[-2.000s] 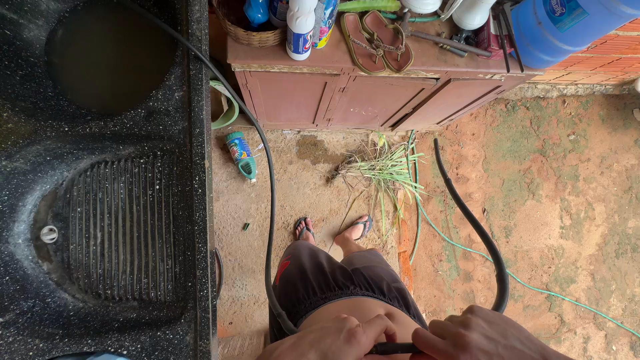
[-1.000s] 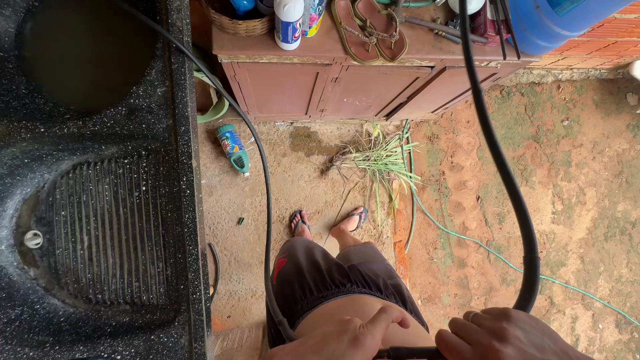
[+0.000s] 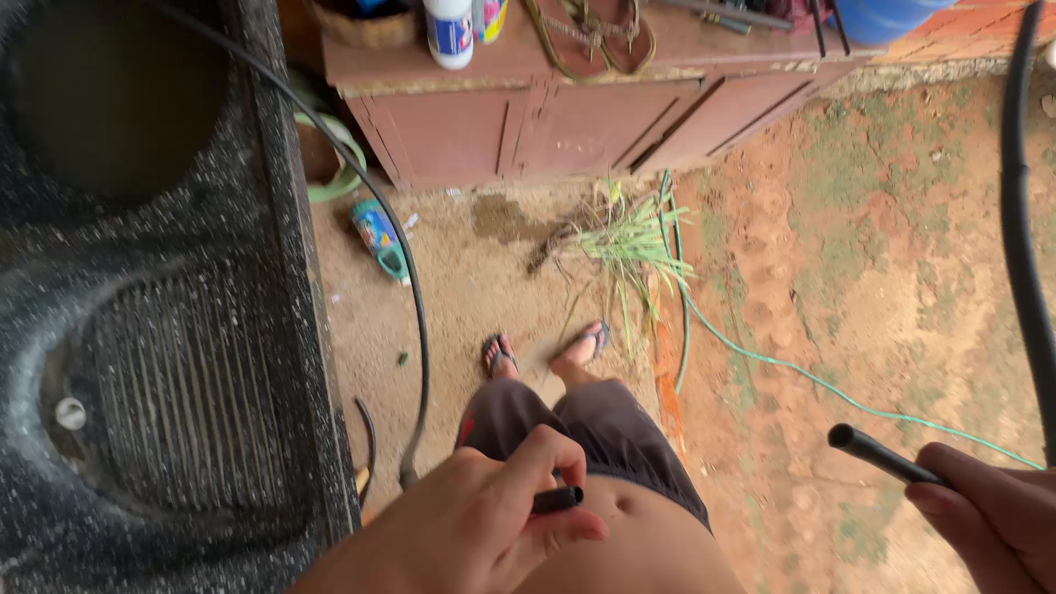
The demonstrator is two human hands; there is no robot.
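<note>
My left hand (image 3: 487, 511), low in the middle, is closed around a thin black hose whose cut end (image 3: 564, 498) pokes out between thumb and fingers. From that hand's side a black hose (image 3: 422, 330) curves up over the sink's edge. At the lower right my right hand (image 3: 982, 503) grips a wider black hose, its open end (image 3: 862, 445) pointing left toward my left hand. A length of thick black hose (image 3: 1019, 214) bends up along the right edge. The two hose ends are apart.
A black speckled stone sink (image 3: 289, 206) with a ribbed washboard fills the left. A reddish cabinet (image 3: 594, 124) bears sandals (image 3: 598, 37) and bottles. On the ground lie a teal-and-blue bottle (image 3: 381, 239), uprooted grass (image 3: 627, 239) and a thin green hose (image 3: 767, 359).
My hands, close together on the black hose earlier, are now apart, and two separate open ends show. My right hand has moved to the right.
</note>
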